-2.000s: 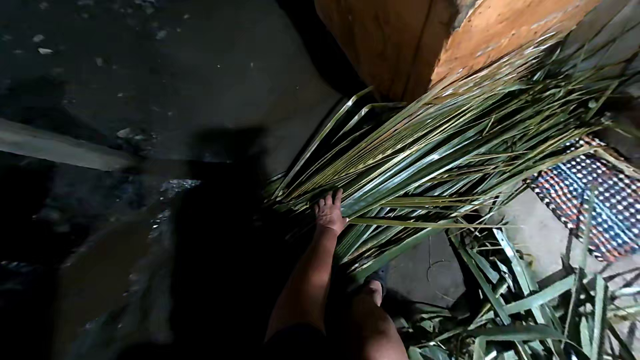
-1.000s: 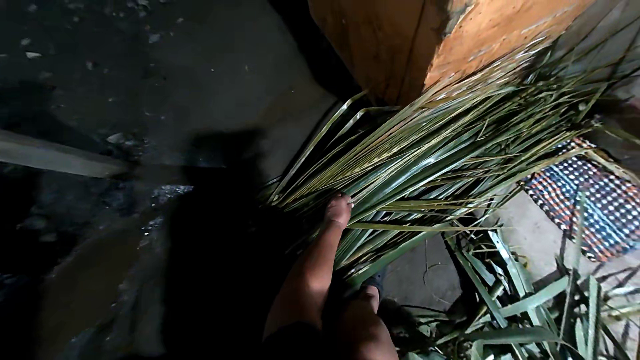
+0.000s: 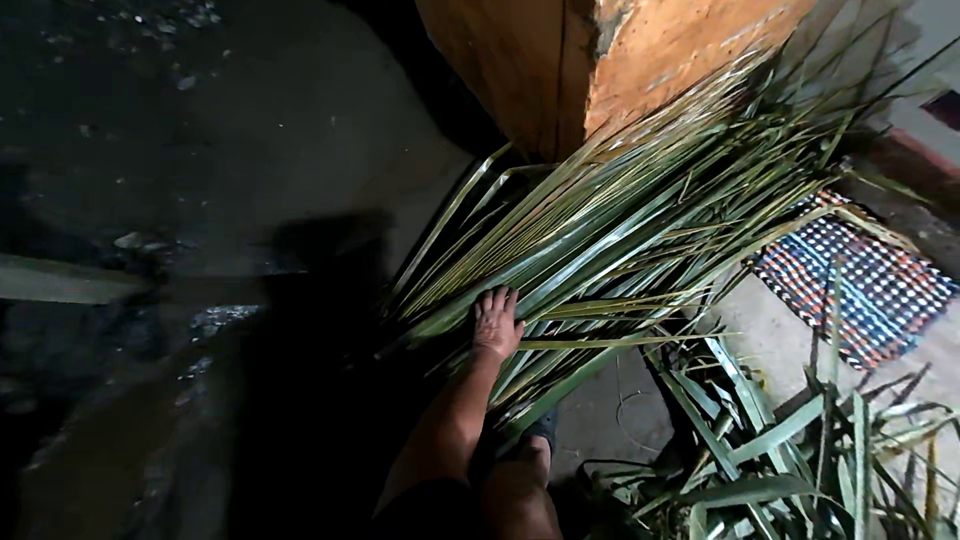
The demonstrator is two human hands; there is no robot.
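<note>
My left hand [image 3: 498, 322] lies palm down on a large bundle of long, narrow green leaves [image 3: 622, 225], near the bundle's lower left end. Its fingers are extended and slightly apart, with the thumb out to the right; it rests on the leaves without closing round them. The bundle slants from the dark lower middle up to the right. Its lower left tips fade into shadow. My right hand is not in view.
An orange wall corner or pillar [image 3: 675, 52] stands behind the bundle. A checked woven mat [image 3: 862, 277] lies at right, above a loose heap of cut leaves [image 3: 780, 450]. My leg [image 3: 521, 495] and dark footwear are below the bundle. A pale bar [image 3: 67, 281] shows at far left.
One second ago my left hand was curled at the leaves; now its fingers are stretched out over them. The bundle stays in about the same place.
</note>
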